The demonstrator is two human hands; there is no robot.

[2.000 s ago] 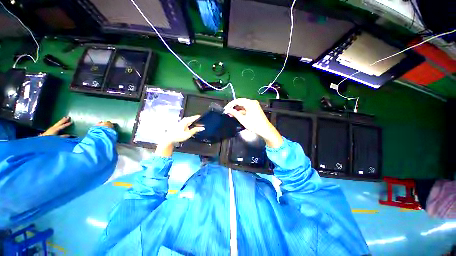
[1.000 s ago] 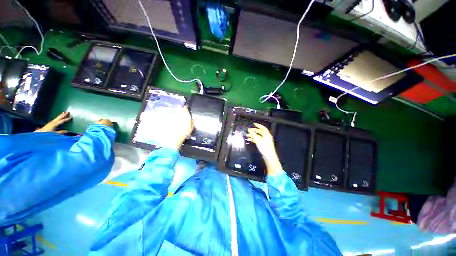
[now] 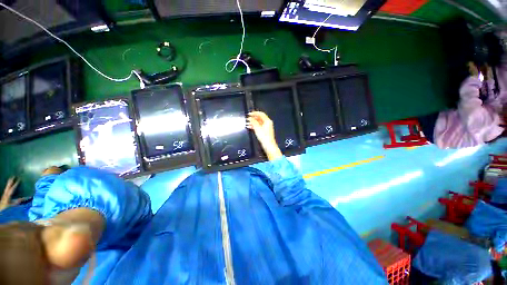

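Note:
My right hand (image 3: 259,123) is over the right edge of a glossy dark tablet (image 3: 225,136) in a black tray (image 3: 197,125). Its fingers are apart and slightly bent, with nothing seen in them; contact with the tablet is unclear. What looks like my left hand (image 3: 69,245) is large and blurred at the lower left, close to the camera; what it holds cannot be told. Left of the tray lie another dark tablet (image 3: 158,139) with strong glare and one under shiny, wrinkled film (image 3: 105,136).
More dark tablets (image 3: 278,111) lie to the right and far left. White cables (image 3: 242,33) hang to black devices (image 3: 161,76) on the green mat (image 3: 205,55). Another person's hand (image 3: 8,192) is at the left edge. A person in pink (image 3: 467,111) and red stools (image 3: 403,133) are right.
The view has swung right. My left hand has left the film-covered tablet and come up near the camera. The tablet my hands held two seconds ago is down; my right hand is at its neighbour's edge.

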